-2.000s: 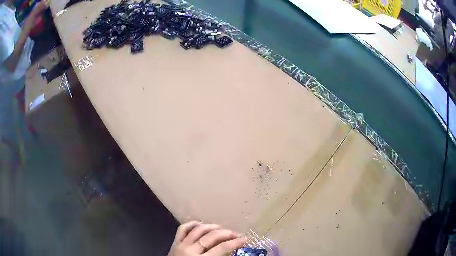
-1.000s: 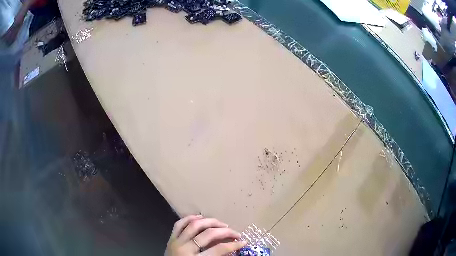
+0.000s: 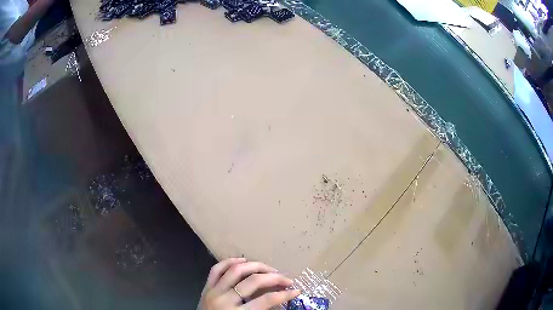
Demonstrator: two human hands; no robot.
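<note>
My left hand, bare with a ring on one finger, is at the bottom edge, partly cut off. Its fingers are curled and the fingertips are on a small dark blue display board, also cut off by the edge. Bright silvery-white short lines show just above the board. My right hand is not in view. A pile of dark display boards lies at the far end of the tan bench.
Tiny dark specks lie on the bench near the seam. Clear tape runs along the bench edge beside the green conveyor belt. An open cardboard box stands at the left. A person's arm shows at the top left.
The view has tilted, so the board pile sits higher and is more cut off. My left hand stays at the display board with nearly the same grip.
</note>
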